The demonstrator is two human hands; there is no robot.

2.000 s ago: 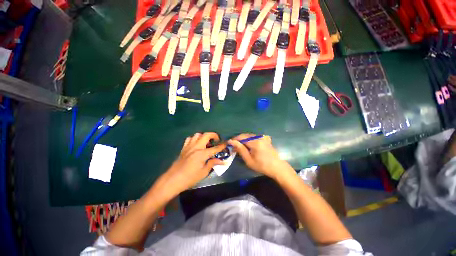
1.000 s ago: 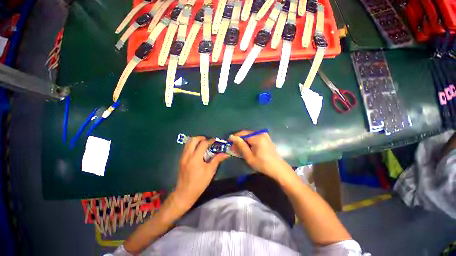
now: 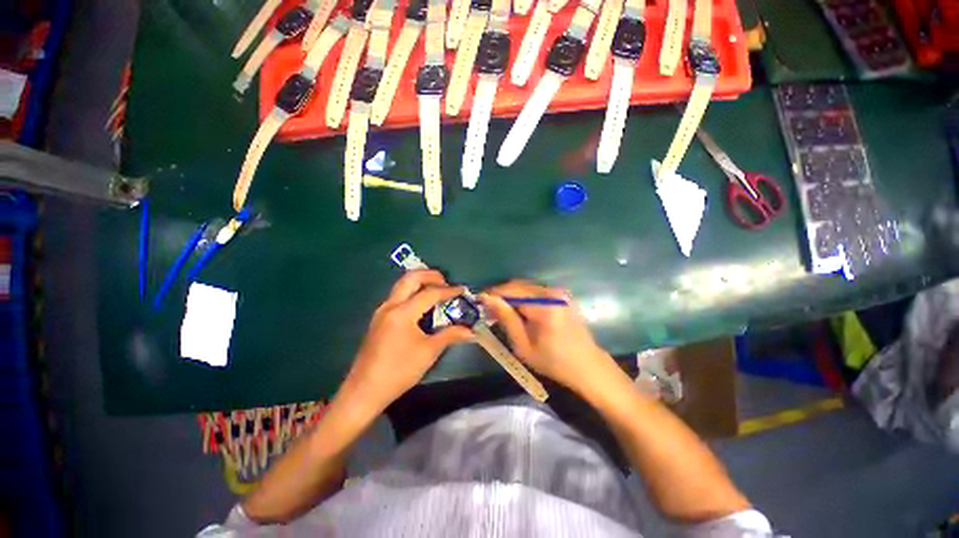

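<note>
A strap wristwatch (image 3: 463, 312) with a dark squarish head lies across my hands near the front edge of the bench. Its silver buckle points to the upper left, and its long tan strap hangs to the lower right. My left hand (image 3: 412, 321) grips the watch head from the left. My right hand (image 3: 538, 328) holds a thin blue pen-like tool (image 3: 547, 302), its tip hidden by my fingers at the watch. Whether my right fingers also grip the strap cannot be told.
Orange-red tray (image 3: 531, 115) of watches at the back. White paper (image 3: 209, 324) and blue tools (image 3: 144, 252) at left. Yellowish stick (image 3: 391, 184), blue cap (image 3: 570, 197), white pointed piece (image 3: 684, 212), red-handled scissors (image 3: 754, 200) and blister tray (image 3: 836, 179) beyond my hands. A person's sleeve (image 3: 918, 368) at right.
The white scrap seen at the watch earliest no longer shows there. The watch's buckle end and long strap have come into view. The blue tool lies flatter.
</note>
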